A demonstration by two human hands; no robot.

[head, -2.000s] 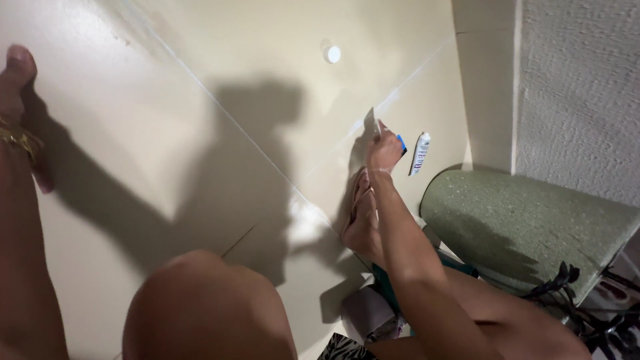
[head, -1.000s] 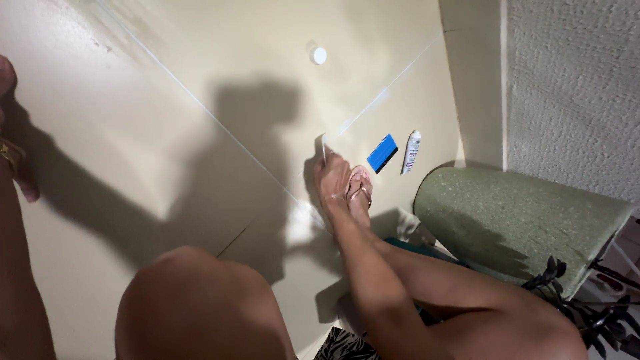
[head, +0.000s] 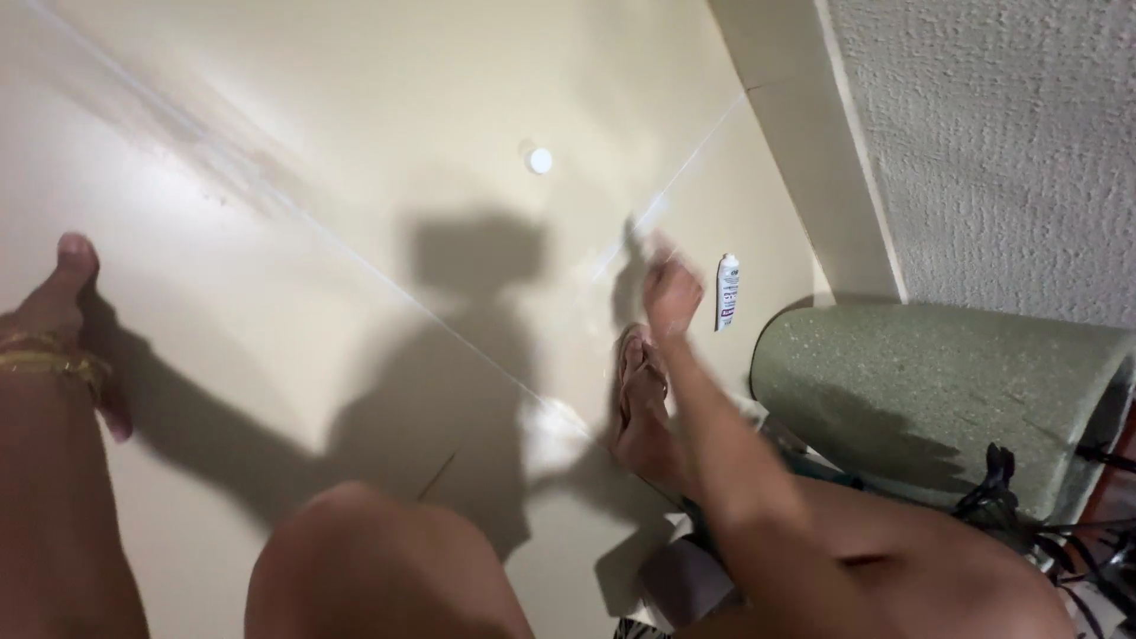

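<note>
My left hand is at the left edge over the tiled floor, fingers spread, with a yellow band at its wrist and nothing seen in it. My right hand, blurred, is low over the floor beside a tile joint that bears white material. Its fingers are too blurred to tell whether they hold anything. Just right of it lies a white tube with printing. A round white cap sits farther up the floor. The blue flat card or scraper is not visible now.
My sandalled foot is right below my right hand. A speckled green cylindrical planter lies at the right, with dark leaves by it. Behind it rises a textured white wall. My knee is at the bottom.
My right hand has moved up and right from beside my foot to where the blue card lay a second ago. That card showed in the earlier frames and is now out of sight.
</note>
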